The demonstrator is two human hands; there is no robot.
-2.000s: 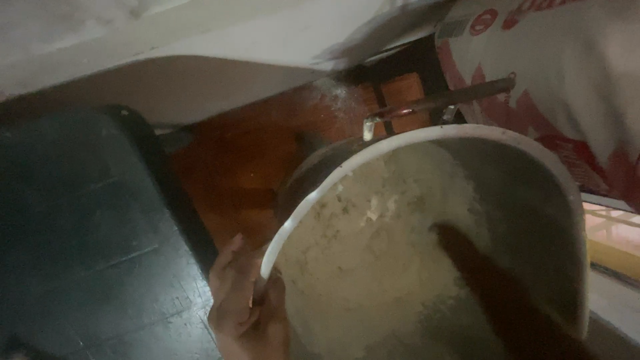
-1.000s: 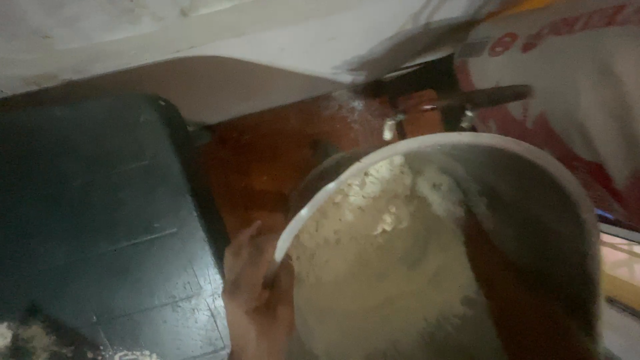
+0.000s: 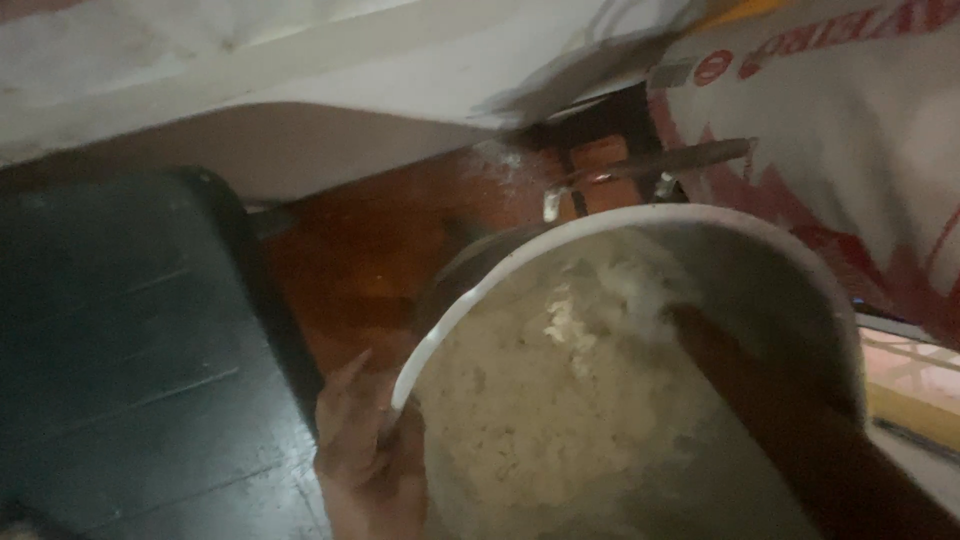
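A large round metal pot (image 3: pixel 495 274) with a pale rim is tilted in the lower middle and right. Inside lies a pale, floury mass (image 3: pixel 517 420), with a brighter clump near its upper part. My left hand (image 3: pixel 375 442) grips the rim at the pot's left side. My right arm reaches in from the lower right, and my right hand (image 3: pixel 686 330) is inside the pot at the floury mass, dark and blurred. Whether its fingers hold anything is hidden.
A dark green slatted surface (image 3: pixel 142 360) with a rounded corner lies at left. Behind are a white ledge (image 3: pixel 360 52) and a reddish tiled floor (image 3: pixel 352 262) with white powder. A red and white printed sack (image 3: pixel 840 135) stands at upper right, near the pot's handle (image 3: pixel 675 159).
My right hand has shifted within the pot, and the surface of the floury mass has changed shape. My left hand stays at the rim.
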